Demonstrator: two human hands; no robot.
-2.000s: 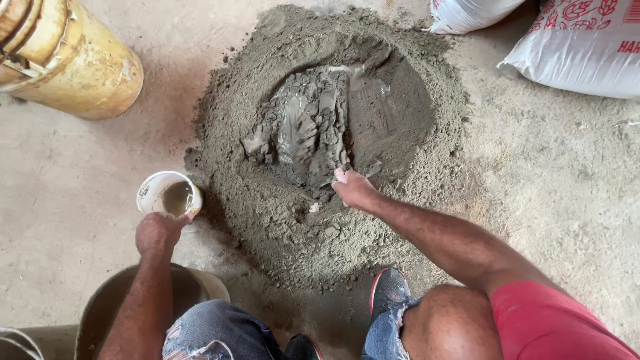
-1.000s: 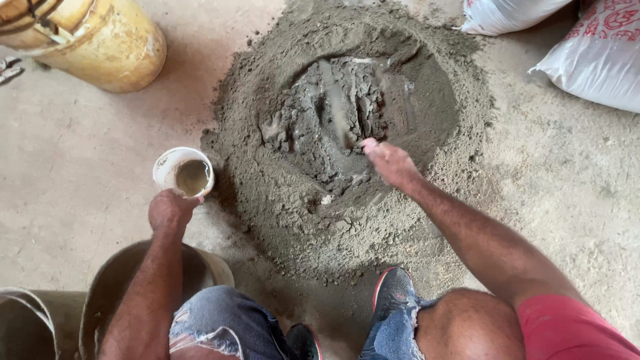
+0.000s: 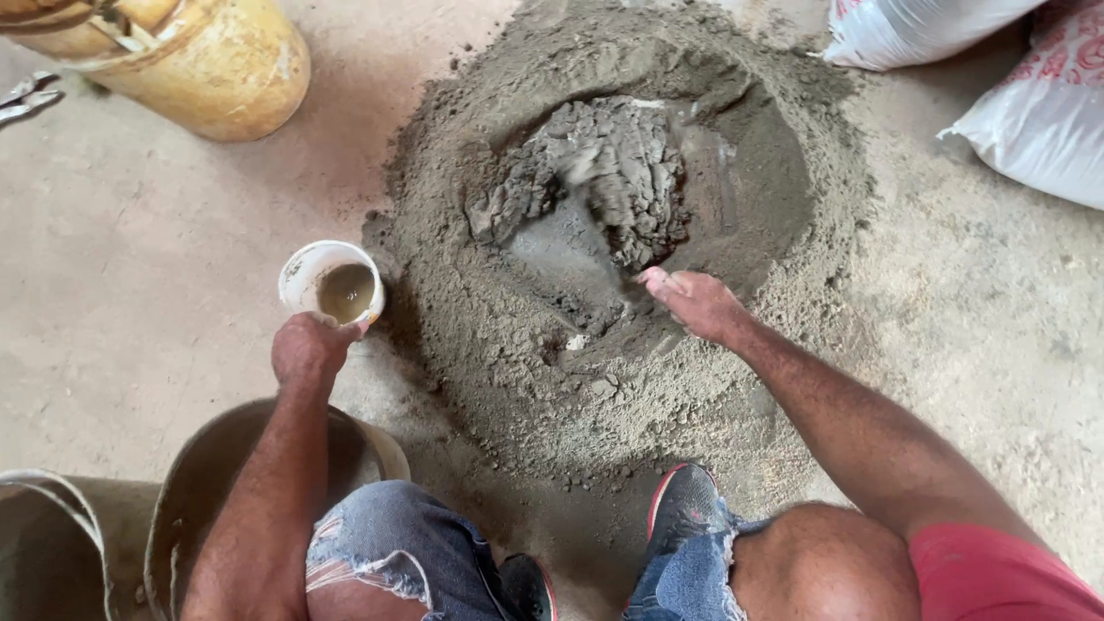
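My left hand point(image 3: 312, 345) grips the rim of a white plastic cup point(image 3: 302, 274) with murky water in its bottom, held left of the mortar heap. My right hand point(image 3: 697, 302) is closed around the handle of a tool, likely a trowel, whose flat, mortar-smeared blade point(image 3: 561, 246) seems to lie in the mix; its outline is blurred. Just beyond the blade, wet grey mortar point(image 3: 634, 164) is piled in thick folds. A ring of drier grey sand-cement mix point(image 3: 483, 310) surrounds it on the concrete floor.
A stained yellow bucket point(image 3: 233, 69) stands at upper left, with pliers point(image 3: 28, 97) beside it. White sacks point(image 3: 914, 30) point(image 3: 1035, 129) with red print lie at upper right. A large bucket point(image 3: 388, 453) and another container point(image 3: 52, 535) are at lower left, close to my left arm. My shoes flank the near edge.
The wet mortar is now bunched farther from me, with a smooth scraped patch in front of it. My left hand still holds the cup. The view has shifted slightly.
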